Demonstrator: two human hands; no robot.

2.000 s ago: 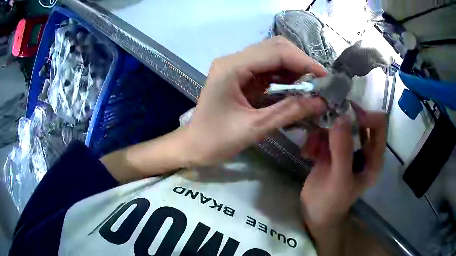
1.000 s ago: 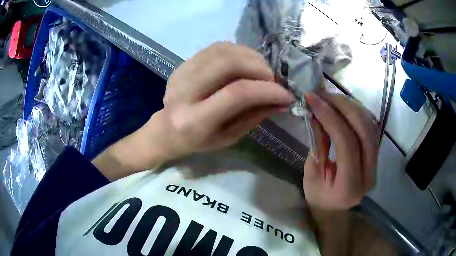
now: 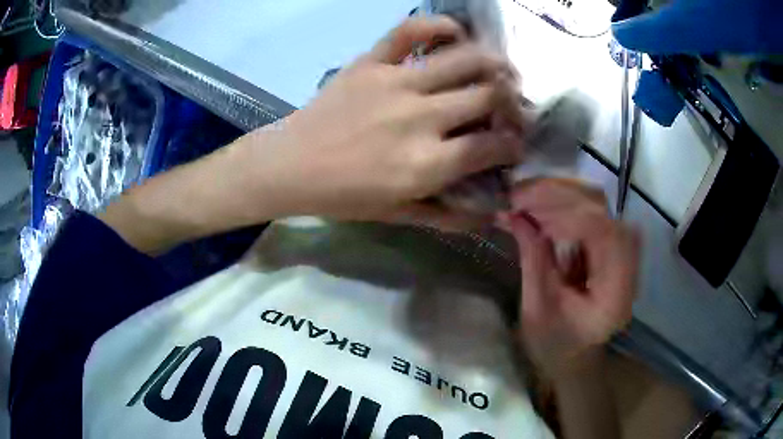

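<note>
A limp grey plush skin point(image 3: 562, 129) is held above the front edge of the white table, blurred by motion. My left hand point(image 3: 403, 129) covers much of it, its fingers curled over the fabric. My right hand point(image 3: 575, 257) pinches the fabric's lower edge with thumb and forefinger, close to the left hand. More grey fabric shows above the left hand's fingers. Whether a stuffed piece is inside the fabric cannot be seen.
The ruler-marked table edge point(image 3: 215, 94) runs diagonally below the hands. A blue basket point(image 3: 154, 129) with clear plastic bags point(image 3: 94, 137) stands at left. Silver tweezers point(image 3: 626, 137) lie at right, near a blue machine part point(image 3: 659, 97) and a black pad point(image 3: 730, 210).
My left hand has moved up and now covers the fabric with its back towards the camera. My right hand has shifted slightly and still pinches the fabric. The view has shifted.
</note>
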